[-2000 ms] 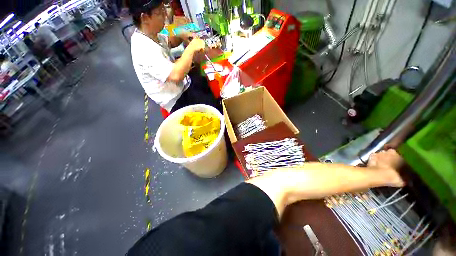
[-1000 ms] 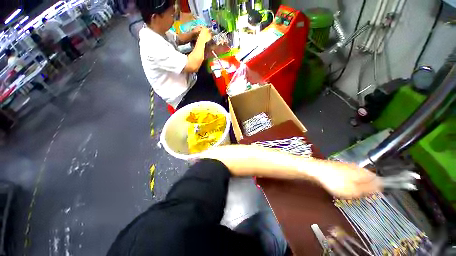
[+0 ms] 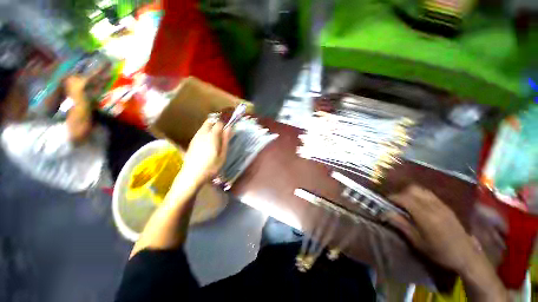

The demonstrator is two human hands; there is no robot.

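Note:
My left hand [image 3: 206,147] is at the cable bundle [image 3: 248,144] at the board's left end; its fingers are closed on some cables there. My right hand [image 3: 422,218] grips the right end of a toothed loading bar [image 3: 366,196]. A second bar [image 3: 321,203] lies beside it, with cables and gold-coloured ends hanging towards me over the board's front edge. The cable pile [image 3: 354,141] lies crosswise at the centre, behind the bars. The picture is blurred.
The red-brown board [image 3: 274,171] runs across in front of me. A cardboard box [image 3: 192,109] stands at its left end, a white bucket [image 3: 127,203] with yellow bags nearby. A seated person [image 3: 47,147] is at far left. A green press block [image 3: 413,65] is behind.
The view has swung right, towards the press. My left arm has moved from over the cable pile to the left bundle. My right hand and the bars are now clearly in view.

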